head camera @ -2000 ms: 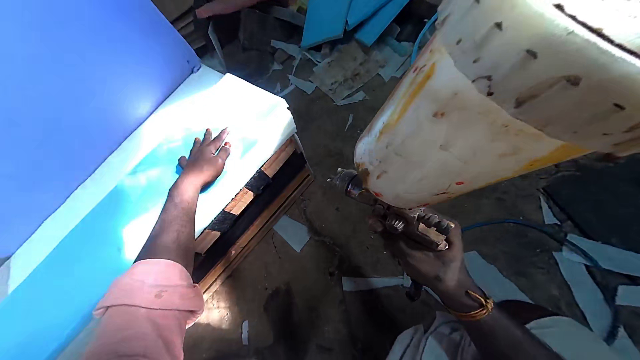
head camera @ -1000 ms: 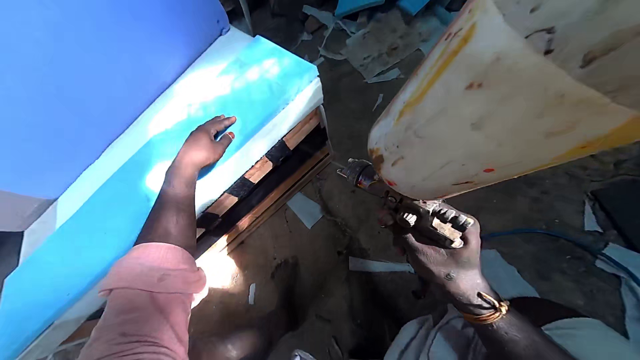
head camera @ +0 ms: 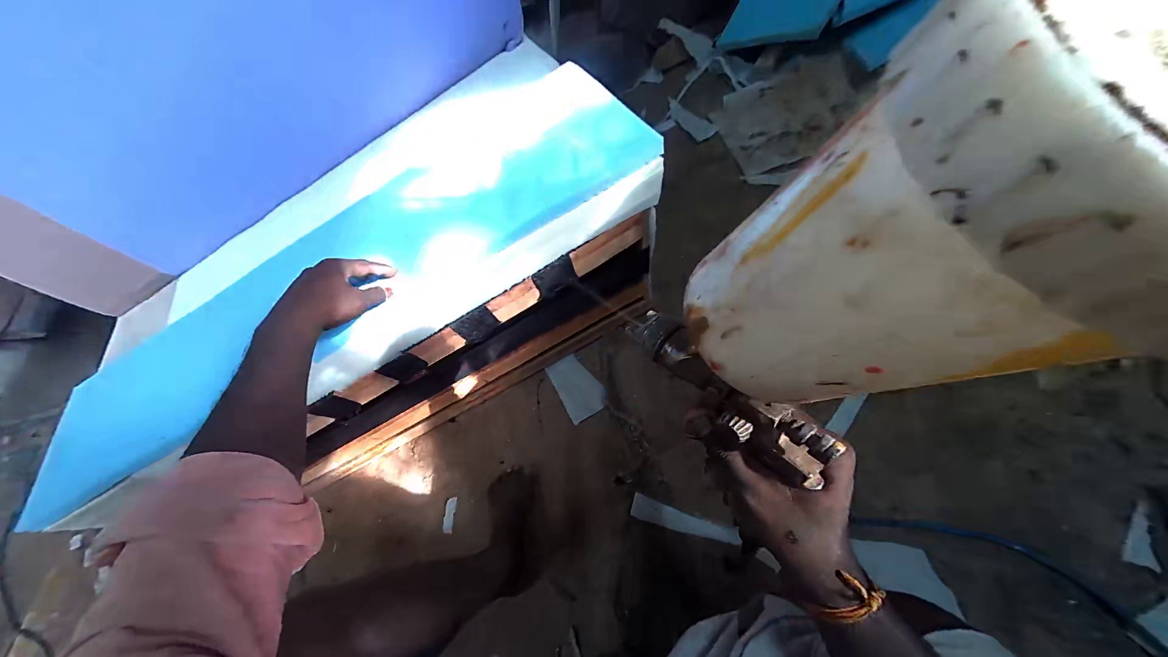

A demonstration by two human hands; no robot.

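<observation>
My left hand (head camera: 342,290) rests on a blue foam sheet (head camera: 265,315) that lies over white foam on a wooden frame (head camera: 438,347) wound with black webbing. Its fingers are slightly spread, with the thumb near the sheet's front edge. In my right hand (head camera: 794,511) is a spray gun (head camera: 730,392), its nozzle pointing left at the frame's front edge, with a thin streak of spray between them. A large stained white plastic container (head camera: 849,274) sits above the gun and hides part of it.
An upright blue-violet foam panel (head camera: 246,109) stands behind the sheet. Foam offcuts (head camera: 575,388) and scraps litter the floor. Blue foam pieces (head camera: 776,20) lie at the top. A blue hose (head camera: 985,538) runs along the floor at right. My bare foot (head camera: 513,511) is below the frame.
My left hand has shifted back toward the near left part of the blue sheet. The front edge of the sheet now shows more white beneath it. Spray is now visible at the nozzle.
</observation>
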